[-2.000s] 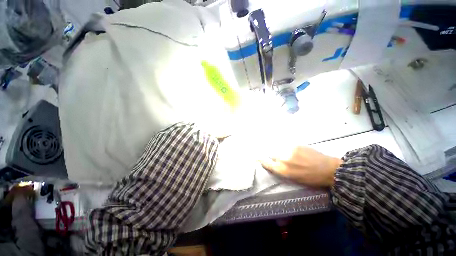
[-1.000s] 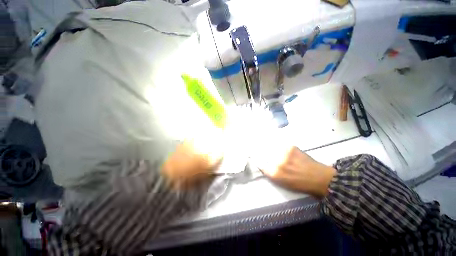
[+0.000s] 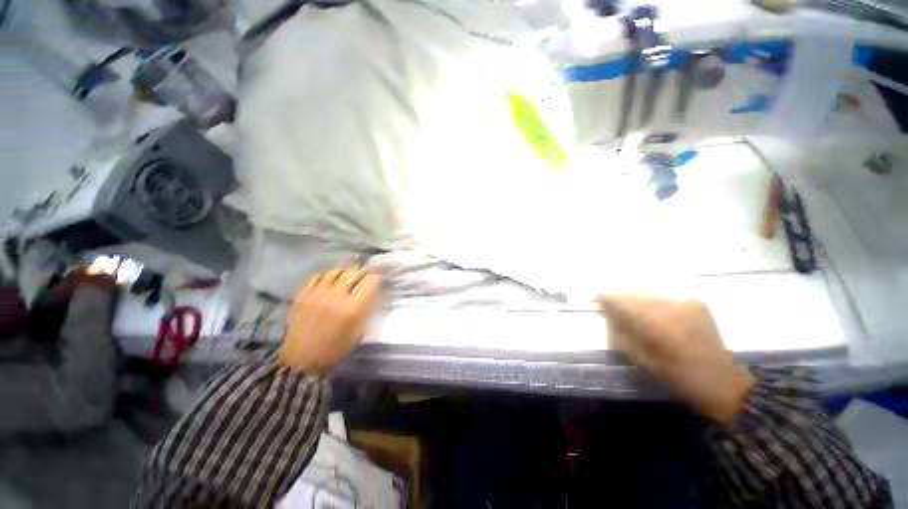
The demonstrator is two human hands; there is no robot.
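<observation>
A large light grey garment piece (image 3: pixel 319 129) lies over the left and middle of the white table, with a dark seam line along its front edge. My left hand (image 3: pixel 331 316) rests on the cloth's front left edge, fingers bent over it; whether it grips is unclear. My right hand (image 3: pixel 672 343) is blurred at the table's front, right of the cloth; its fingertips are lost in glare. The white sewing machine (image 3: pixel 597 104) with a blue stripe stands behind. A lime-green tag (image 3: pixel 538 131) shows left of the needle area, which is washed out by the lamp.
Black snips (image 3: pixel 798 231) and a brown-handled tool (image 3: pixel 771 208) lie right of the machine. A grey box with a fan grille (image 3: pixel 174 192) is at left, with red-handled scissors (image 3: pixel 177 335) and another person's sleeve (image 3: pixel 90 348) near it. A carton (image 3: pixel 388 457) is below the table.
My left hand has moved left and towards me along the cloth, whose front edge now lies stretched along the table. My right hand has turned at the table front. The view has shifted left.
</observation>
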